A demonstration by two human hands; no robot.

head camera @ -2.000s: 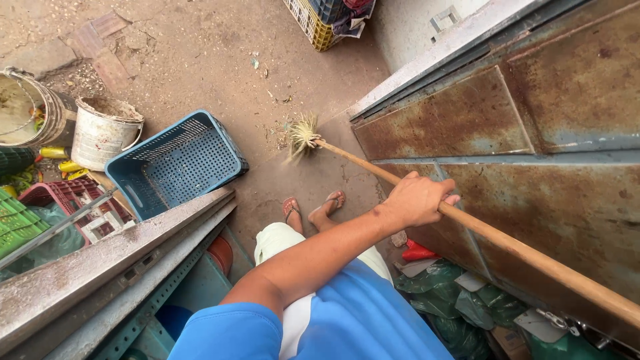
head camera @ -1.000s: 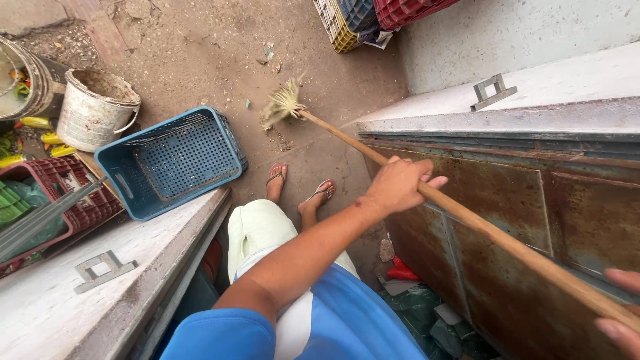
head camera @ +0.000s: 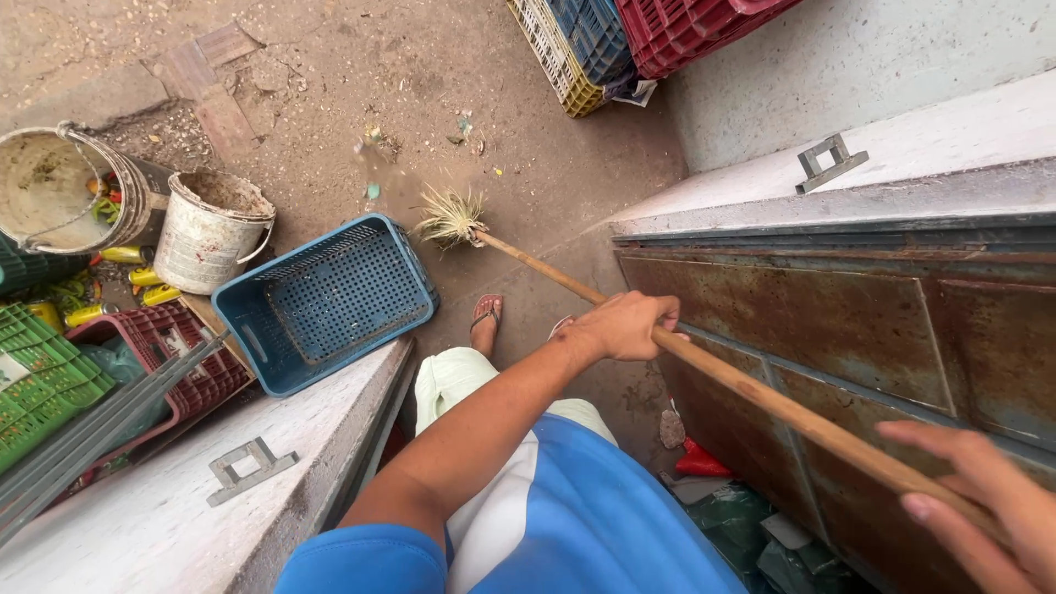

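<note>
A broom with a pale, frayed bristle head (head camera: 451,218) lies angled across the view, its bristles on the dirty floor just right of a blue perforated plastic crate (head camera: 330,301). My left hand (head camera: 631,324) is closed around the middle of its wooden handle (head camera: 767,400). Near the handle's upper end, at the lower right, is my right hand (head camera: 961,495); its fingers are extended and spread, with the handle passing between thumb and fingers. The palm's contact with the handle is unclear. Small debris (head camera: 375,140) lies on the floor beyond the bristles.
Two dirty buckets (head camera: 210,239), yellow cans (head camera: 161,294), and green (head camera: 45,379) and red (head camera: 186,351) crates stand left. More crates (head camera: 586,49) are stacked at the top. A rusty metal door (head camera: 792,322) flanks me on the right. My sandaled foot (head camera: 487,318) is below the broom.
The broom head has moved left, closer to the blue crate. My right hand, out of view two seconds ago, has come in at the right beside the handle. My left hand has kept its grip.
</note>
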